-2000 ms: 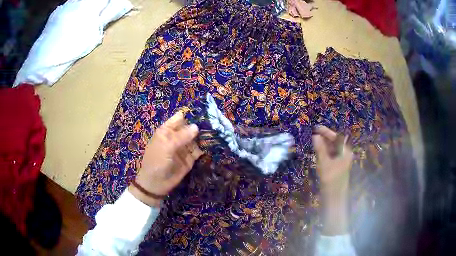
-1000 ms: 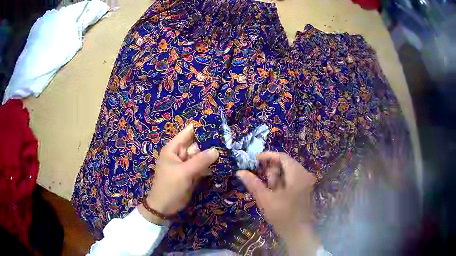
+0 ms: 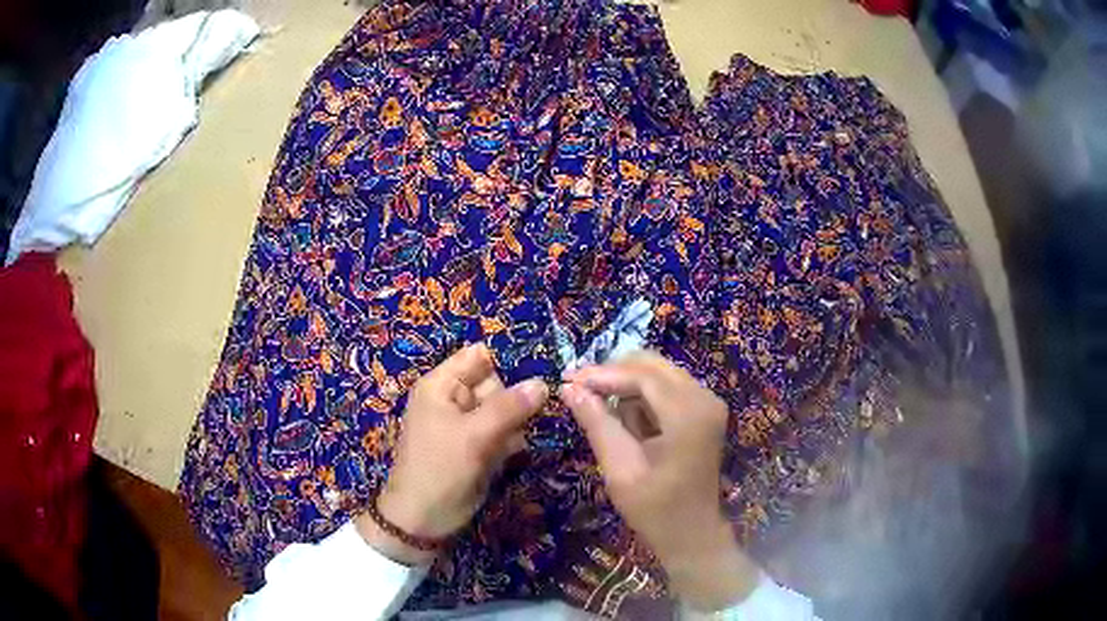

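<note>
A dark-blue garment [image 3: 413, 231] with an orange and red floral print lies spread in front of me. A crumpled pale facing or lining [image 3: 625, 328] sticks up at its middle, partly behind my right fingers. My left hand [image 3: 467, 425], with a brown bracelet at the wrist, has thumb and fingertips pinched at the garment just left of the pale cloth. My right hand [image 3: 643, 437] pinches at the same spot, its fingertips close to my left thumb. What lies between the fingertips is too small to tell.
A second gathered piece [image 3: 813, 158] in the same print lies at the right. White cloth [image 3: 115, 134] lies on the tan table [image 3: 170, 315] at upper left. Red cloth [image 3: 43, 376] hangs at the left edge. The lower right is blurred.
My right hand has come in from the right to the pale cloth, and its fingertips now meet my left thumb. The pale cloth is more bunched and more covered. The view has shifted slightly.
</note>
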